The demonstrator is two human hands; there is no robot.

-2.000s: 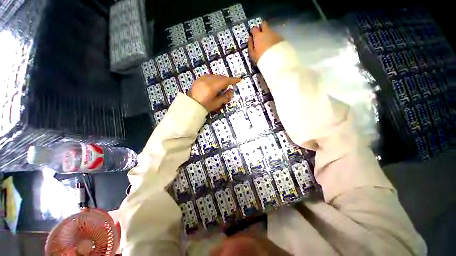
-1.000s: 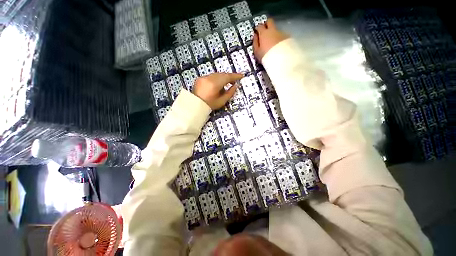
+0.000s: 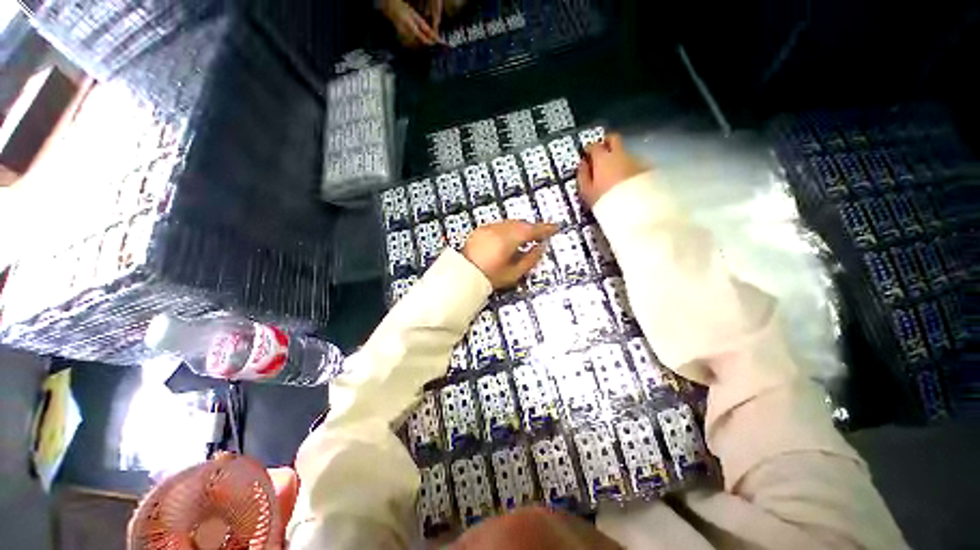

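A large parts tray lies in front of me, with rows of covered boards whose faces are white with dark holes. Loose white cover pieces lie in a row at its far edge. My left hand is over the middle rows, fingertips bent down at a board; whether it grips one is hidden. My right hand is at the tray's far right corner, fingers on a white piece there; its fingertips are partly hidden.
Stacked trays stand left, with a water bottle and pink fan nearer. A bundle of cover pieces lies upper left. A glaring clear sheet and second board tray are right. Another person's hands work at the top.
The view has tilted up, so everything sits lower and further right, and another person's hands now show at the top. My hands have kept about the same places over the tray.
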